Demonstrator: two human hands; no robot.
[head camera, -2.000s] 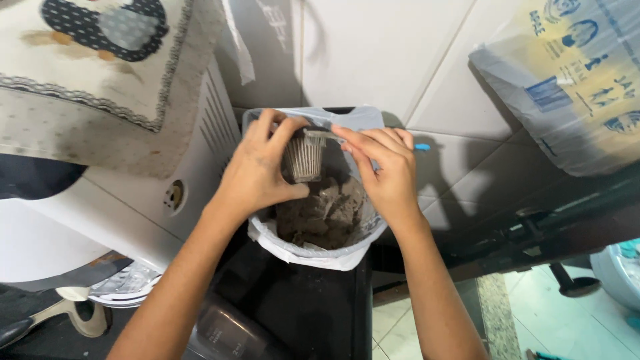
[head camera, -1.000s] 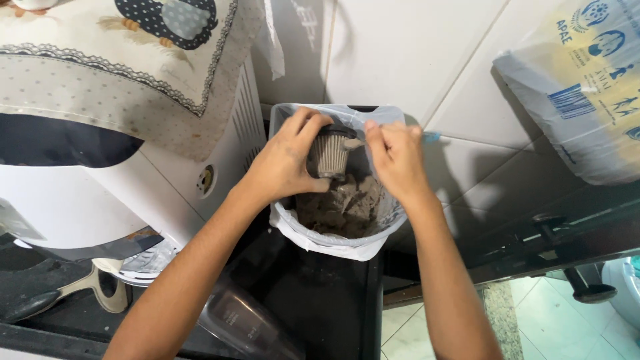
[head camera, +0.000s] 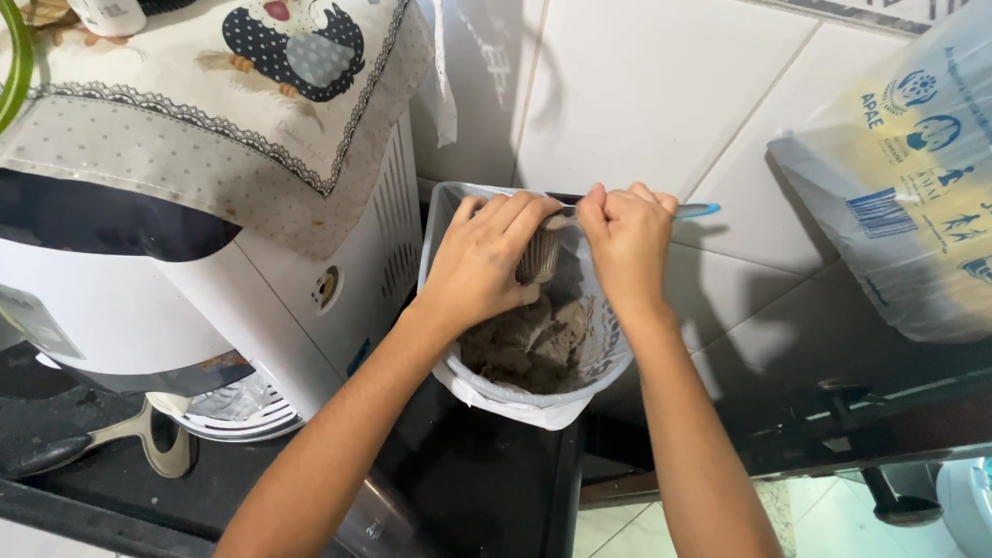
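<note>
My left hand (head camera: 492, 260) grips a dusty pleated filter (head camera: 540, 257) by its rim, over a small bin (head camera: 521, 399) lined with a white plastic bag. Grey-brown dust and debris (head camera: 535, 341) lie inside the bin. In my right hand (head camera: 632, 240) is a slim tool with a blue handle end (head camera: 697, 209), closed in the fist. Its other end reaches left to the filter's rim; the fingers partly hide it, so its kind is unclear.
A white countertop appliance (head camera: 310, 310) under a hen-patterned cloth (head camera: 310, 139) stands left. A clear container (head camera: 384, 519) lies on the black counter (head camera: 480, 473), below the bin. White wall tiles (head camera: 635, 93) rise behind. A printed plastic bag (head camera: 907, 194) hangs at right.
My right hand has gone from a fingertip hold on the tool to a closed fist around it. My left hand still holds the filter over the bin.
</note>
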